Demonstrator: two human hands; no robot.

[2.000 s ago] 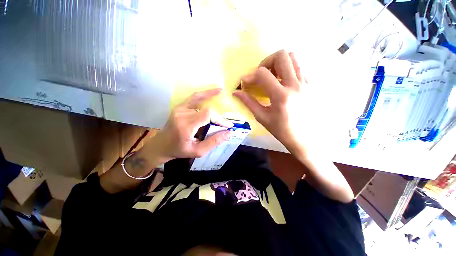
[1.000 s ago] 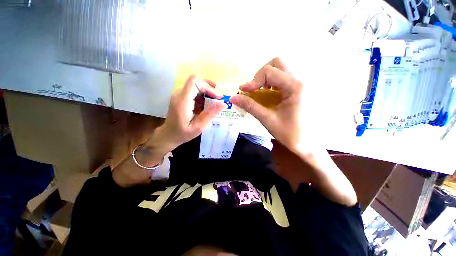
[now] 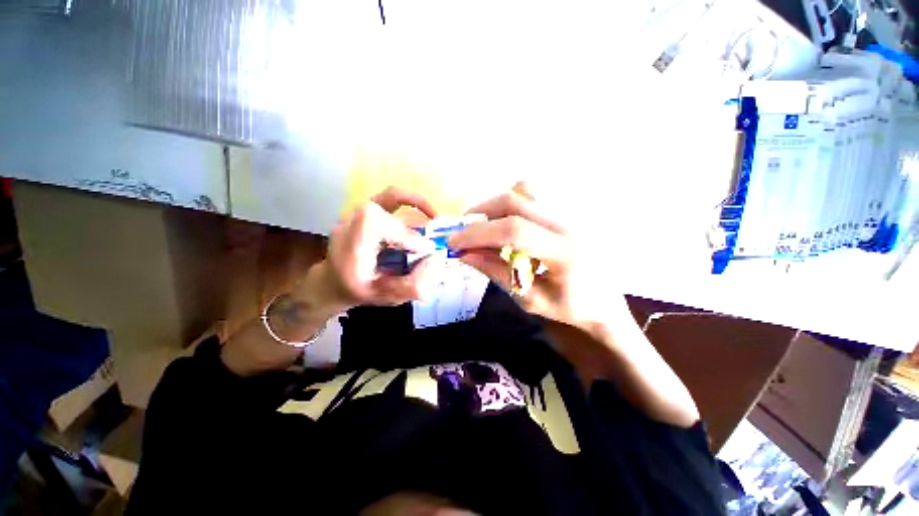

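Note:
A slim white retail box (image 3: 448,295) with a blue end hangs over my lap, just below the table's front edge. My left hand (image 3: 381,252) grips its upper left side. My right hand (image 3: 524,252) pinches the blue box flap (image 3: 441,242) at the top. A small yellow piece (image 3: 521,272) shows between the fingers of my right hand. The fingers hide much of the box end. A pale-yellow patch (image 3: 378,173) lies on the table just beyond my hands.
Ribbed clear inserts (image 3: 191,71) stand at the left of the white table (image 3: 292,186). A row of white-and-blue cartons (image 3: 806,171) overlaps at the right. A white USB cable (image 3: 751,52) lies behind them. Brown cardboard (image 3: 111,272) is below the table at left, and more (image 3: 806,393) at right.
Both hands first came together at the box's top end, then moved slightly down toward my body. The right hand has turned, its fingers now closed over the flap, with the yellow piece facing me.

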